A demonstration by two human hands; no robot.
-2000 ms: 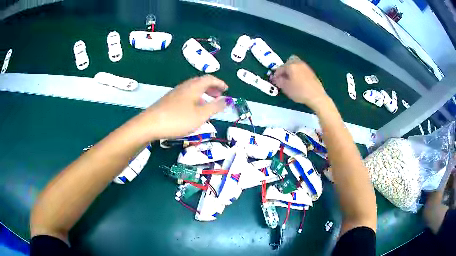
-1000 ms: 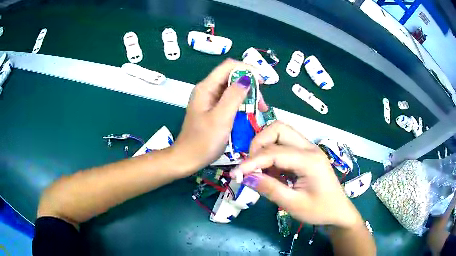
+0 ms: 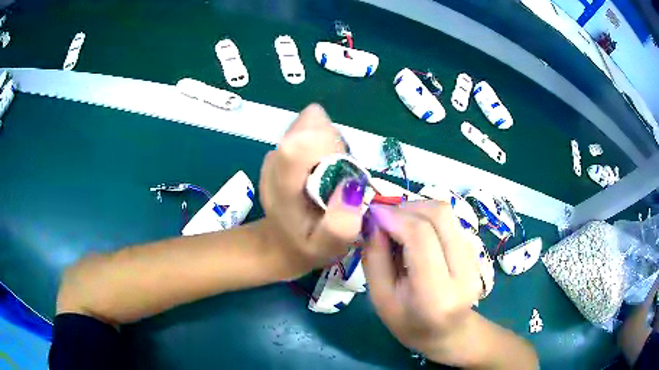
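Note:
My left hand [image 3: 300, 191] holds a white car body shell [image 3: 315, 185] tilted on end, its thumb on the green circuit board [image 3: 334, 175] inside. Red leads [image 3: 388, 199] come out on the shell's right side. My right hand [image 3: 426, 267] is closed beside them, with thumb and finger pinched near the leads. What lies between its fingertips is hidden. Wired white shells [image 3: 334, 289] are heaped beneath both hands and are partly covered by them.
A shell with a dangling lead [image 3: 230, 208] lies at left. White base plates [image 3: 231, 63] and shells [image 3: 347, 59] lie on the green belt beyond the pale rail [image 3: 144, 101]. A clear bag of small white parts [image 3: 589, 264] is at right, near another person's arm [image 3: 636, 332].
My left hand has tipped the shell so that its end faces me, and the blue battery is hidden now. My right hand has moved up to the shell's right side.

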